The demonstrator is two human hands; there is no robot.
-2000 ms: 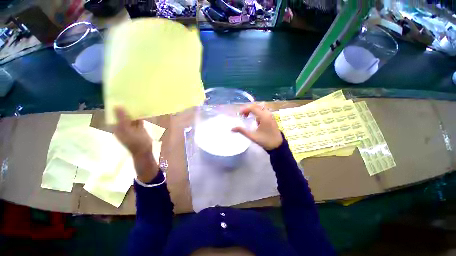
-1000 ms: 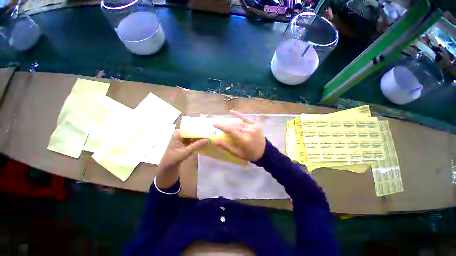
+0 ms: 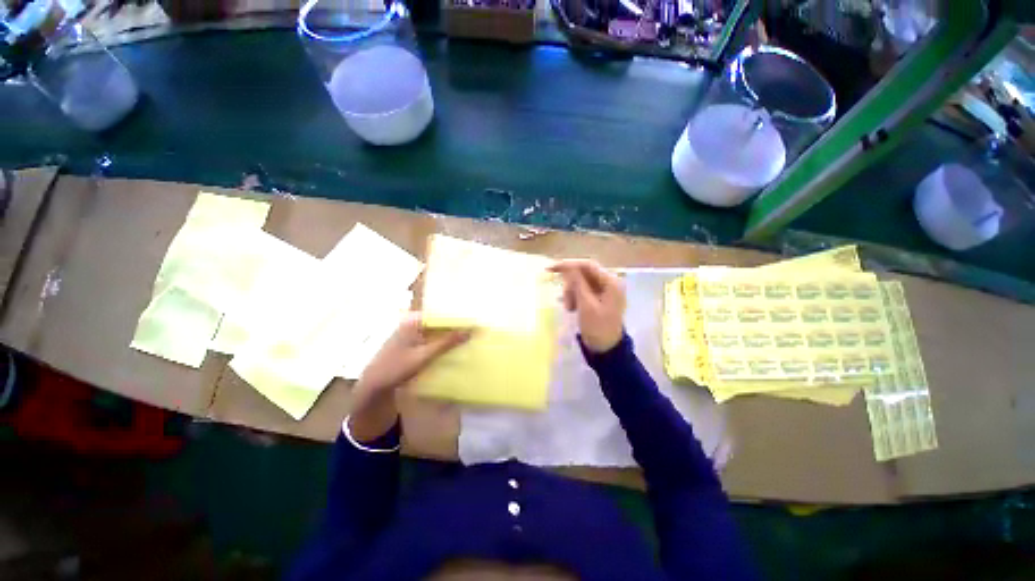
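Note:
My left hand (image 3: 395, 361) holds a yellow label sheet (image 3: 488, 369) by its left side, over the left part of the whitish mat (image 3: 590, 414). The sheet is bent across its middle, with a paler upper part; no print can be made out. My right hand (image 3: 596, 304) is at the sheet's upper right corner, its thumb and fingertips close together. Whether a label is between the fingertips cannot be told. No housing shows on the mat.
Pale backing sheets (image 3: 267, 289) lie scattered on the cardboard (image 3: 80, 267) at left. A stock of printed label sheets (image 3: 783, 329) and a narrow strip (image 3: 905, 422) lie at right. Clear-topped housings (image 3: 383, 97) stand on the green belt (image 3: 545, 125). A slanted green post (image 3: 868, 131) is at right.
The housing from the earliest frame is gone from the mat. The raised sheet has come down over the mat and was bent between both hands; my right hand has since moved to its upper right corner.

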